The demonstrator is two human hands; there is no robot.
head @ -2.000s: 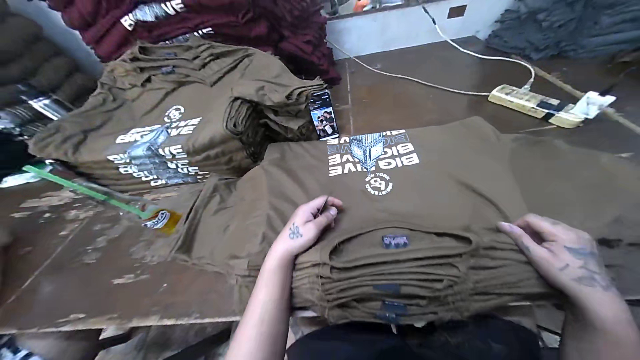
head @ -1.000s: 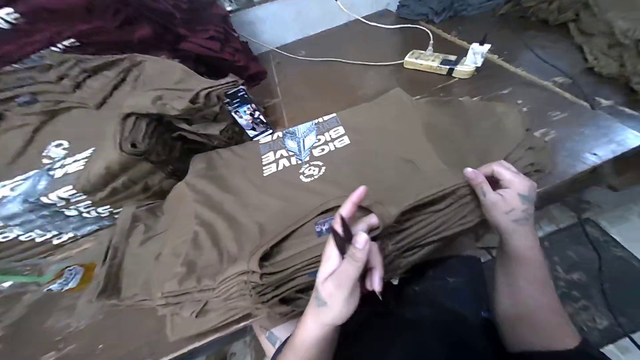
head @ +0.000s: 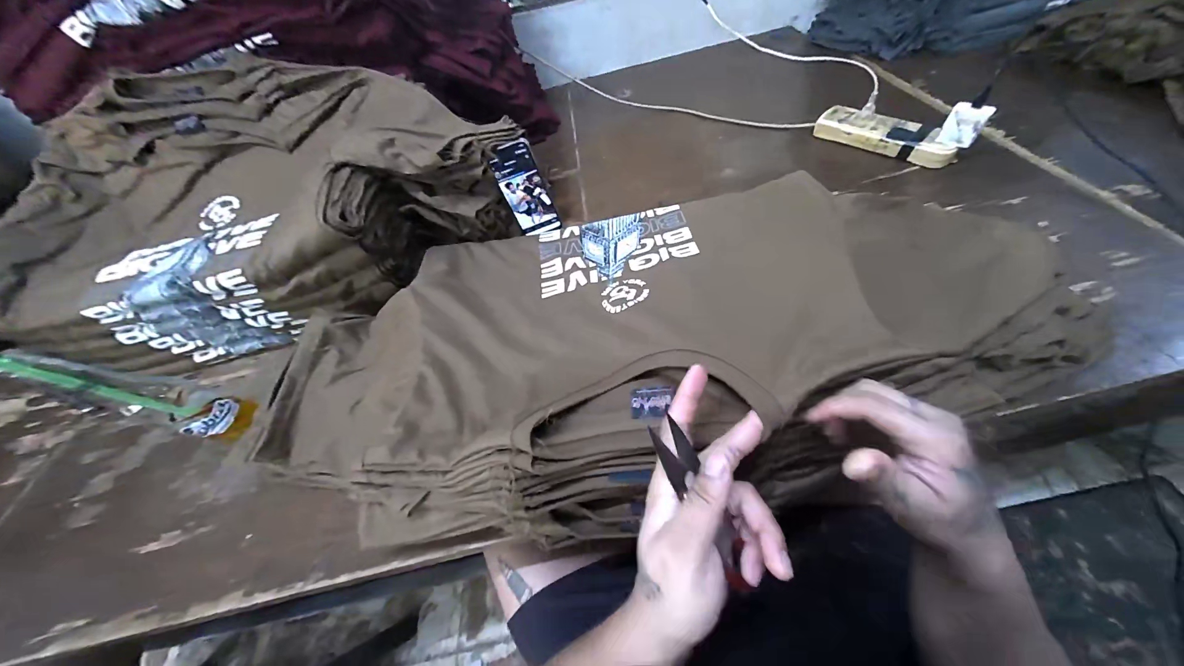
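A stack of brown printed T-shirts [head: 740, 305] lies on the table in front of me, neck openings toward my body. Over its near edge, my left hand [head: 698, 518] holds thread snips [head: 677, 458], their two dark blades pointing up and slightly apart. A hint of red shows by the lower fingers of that hand; the rest of the snips is hidden in the palm. My right hand [head: 911, 462], a little blurred, is at the stack's near right edge with thumb and fingers apart. Nothing is visible in it, and whether its fingertips touch the cloth I cannot tell.
Another brown T-shirt pile [head: 277, 185] stands at left, maroon shirts [head: 416, 55] behind it. A lit phone [head: 527, 190] leans against that pile. A power strip [head: 879, 134] with white cables lies farther back. A plastic packet [head: 217, 416] with a green strip rests on the wooden table [head: 111, 527].
My left hand, resting on the shirts without visible snips two seconds ago, is now raised with the snips. My right hand has come off the shirt's edge and opened. The view has shifted.
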